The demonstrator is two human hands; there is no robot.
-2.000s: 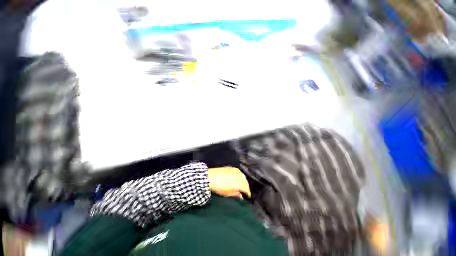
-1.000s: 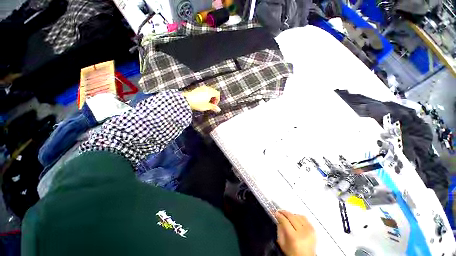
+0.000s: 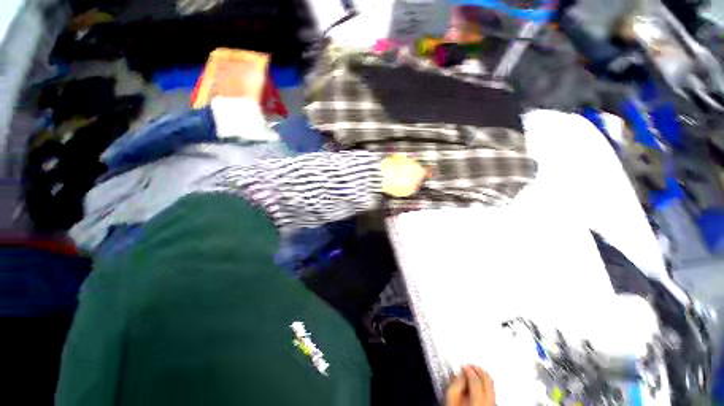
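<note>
The frame is blurred. A pile of grey, white and brownish plaid pieces lies at the table's far left end, with a dark cloth panel on top. My left hand, in a black-and-white checked oversleeve, is on the near left edge of the plaid; its fingertips look curled at the cloth, but blur hides whether they grip it. My right hand is at the near edge of the white table, cut off by the bottom of the picture. Its fingers are bent and its hold is unclear. The sewing machine parts are at bottom right.
Blue and pale-blue denim is heaped left of my arm. An orange stack and a white piece lie by it. Thread spools stand behind the plaid. Dark cloth lies at the table's far side.
The view has swung from the machine to the plaid pile on the left. My left hand has gone from my lap to the plaid. The striped plaid seen over my lap earlier is out of view.
</note>
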